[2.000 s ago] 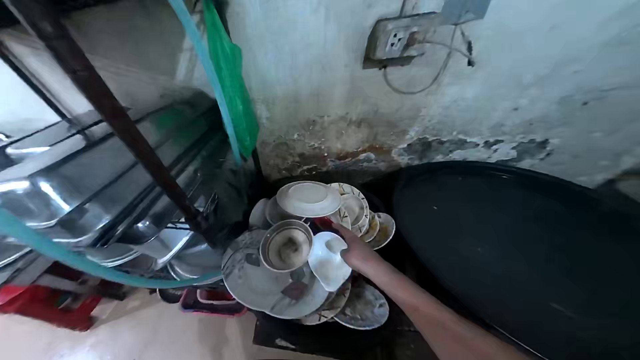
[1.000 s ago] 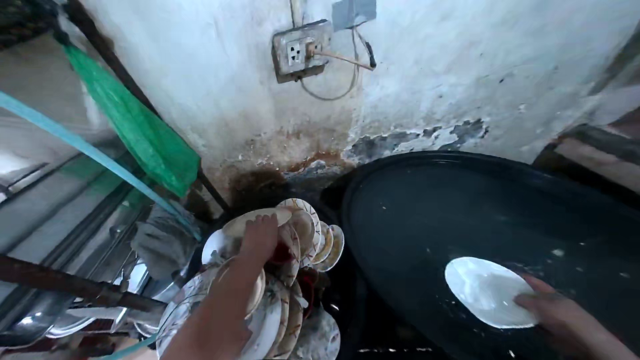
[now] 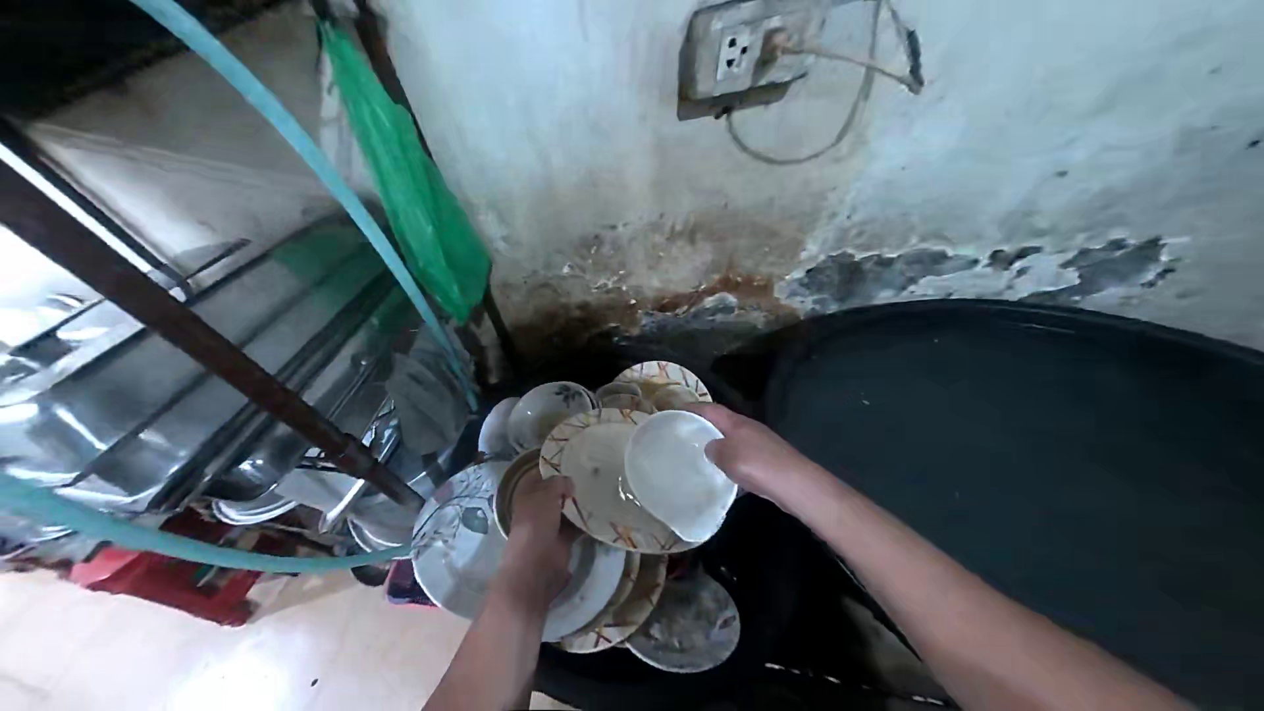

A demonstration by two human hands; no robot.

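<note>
A small white dish with a pointed lip (image 3: 679, 476) is pinched at its right edge by my right hand (image 3: 743, 449). Beneath it lies a cream plate with a patterned rim (image 3: 592, 459), whose left edge my left hand (image 3: 541, 523) grips, fingers partly hidden. A brown-rimmed bowl (image 3: 509, 489) sits just behind my left fingers. Around and under both hands are piled used dishes: a large floral plate (image 3: 454, 553), a small bowl with a leaf pattern (image 3: 548, 410), a patterned plate at the back (image 3: 667, 375) and a soiled plate at the front (image 3: 691, 627).
A wide black tub (image 3: 1017, 444) full of dark liquid stands to the right. At left are a metal rack post (image 3: 188, 336), metal pans (image 3: 118, 415), a pale blue hose (image 3: 296, 138) and a red crate (image 3: 168, 583). A green plastic bag (image 3: 420, 197) hangs near the wall outlet (image 3: 736, 54).
My right hand, over the tub with a white dish a second ago, is back at the pile. My left hand now grips the patterned plate. The view has swung left since then.
</note>
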